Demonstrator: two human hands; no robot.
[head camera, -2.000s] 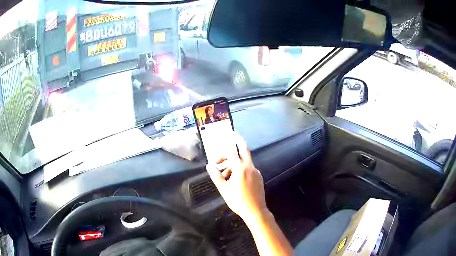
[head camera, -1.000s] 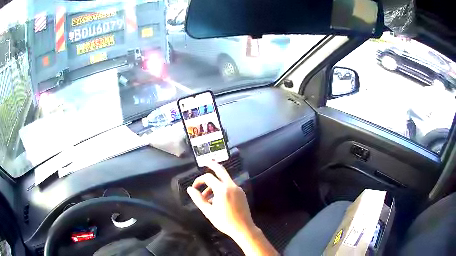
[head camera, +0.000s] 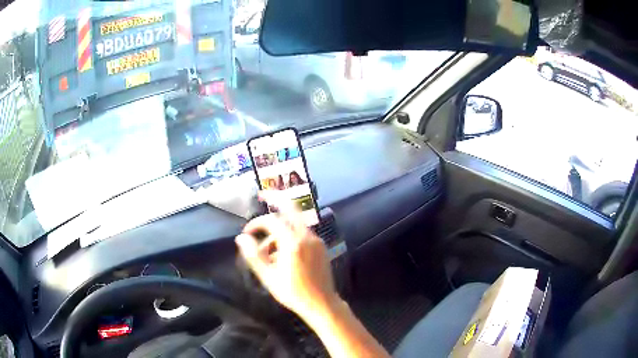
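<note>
The smartphone stands upright and slightly tilted at the centre of the dashboard, its bright screen showing picture thumbnails. My right hand is in front of the phone's lower part, blurred, with fingers bent and raised toward the screen. It holds nothing. Whether a fingertip touches the glass cannot be told. The hand hides the phone's lower left part and some of the air vent. The black steering wheel is low at the left. My left hand is not in view.
White papers lie on the left dashboard. A clear bottle lies behind the phone. A carton is on the passenger seat. The mirror spans the top. A truck and a pale van are outside ahead.
My right hand has moved slightly up and left over the lower screen. The truck's brake light has gone dim. A dark car outside the right window has moved.
</note>
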